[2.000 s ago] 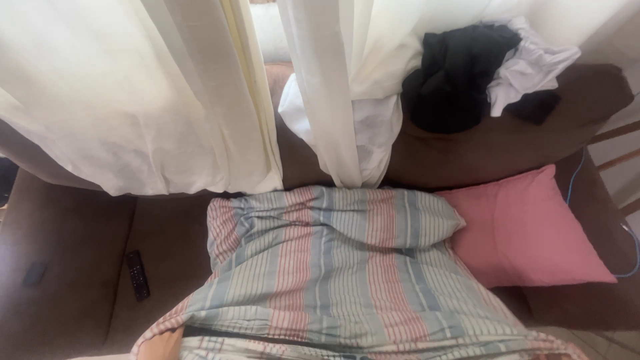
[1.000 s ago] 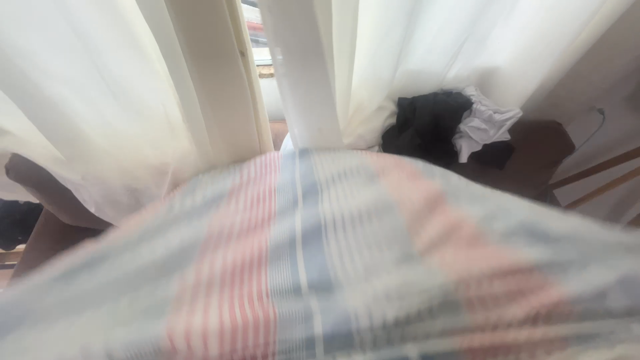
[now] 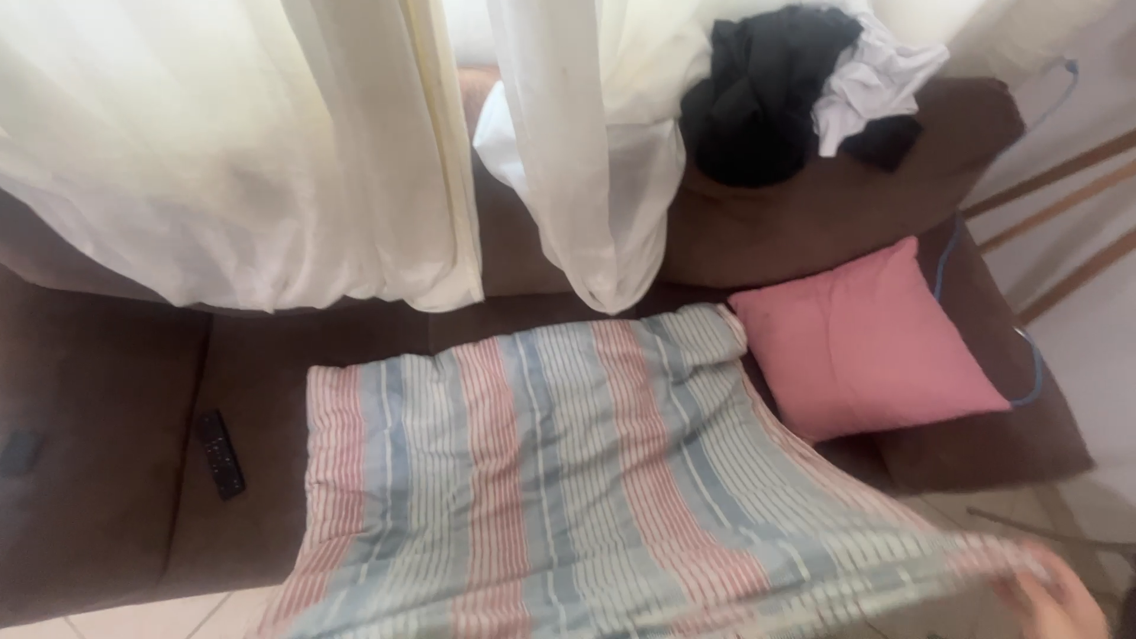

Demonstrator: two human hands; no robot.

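A striped blanket in pale blue, white and pink (image 3: 568, 470) lies over the seat of a brown sofa (image 3: 98, 426), its near part drawn out past the seat's front edge. At the lower right, my right hand (image 3: 1052, 590) is closed on a corner of the blanket, somewhat blurred. My left hand is out of view. Right of the blanket, a pink pillow (image 3: 874, 342) rests on the seat, touching or nearly touching the blanket's far right corner. A black remote control (image 3: 221, 454) lies on the seat to the left.
White curtains (image 3: 390, 177) hang over the sofa's backrest. Black cloth (image 3: 763, 98) and white cloth (image 3: 874, 75) are heaped on the backrest. A blue cable (image 3: 1037, 373) runs by the right armrest, near wooden bars (image 3: 1065, 240). A small dark object (image 3: 19, 451) lies at far left.
The blanket, raised across the view a second ago, is down on the seat, flatter than two seconds ago. The right hand has come into view at the lower right.
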